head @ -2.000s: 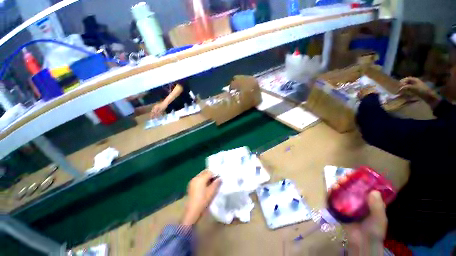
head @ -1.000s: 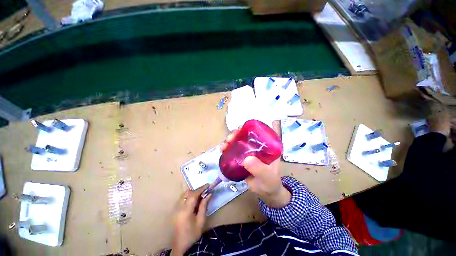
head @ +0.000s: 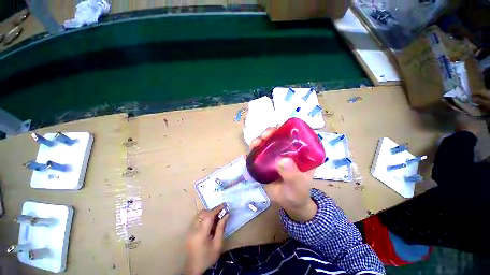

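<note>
My right hand (head: 290,188) is closed around a squeeze bottle (head: 290,150) of red-pink liquid, tilted over a white square base plate (head: 242,196). The bottle's nozzle end is partly hidden and points down at the plate's upper middle. The plate lies on the bench with short metal posts, seen nearly end-on. My left hand (head: 205,236) is at the plate's lower left edge, thumb and fingertip around one metal post (head: 222,214).
Base plates with upright posts lie left (head: 62,161), lower left (head: 45,236), behind the bottle (head: 298,105) and right (head: 398,167). A crumpled white rag (head: 259,118) touches the back plate. A green belt (head: 188,59) runs beyond. A neighbour's dark sleeve (head: 462,172) and cardboard box (head: 430,70) are right.
The view first swung down from the line to the bench. Since one second ago, the bottle has moved slightly up and right, showing more of the plate. My left hand stays at the plate.
</note>
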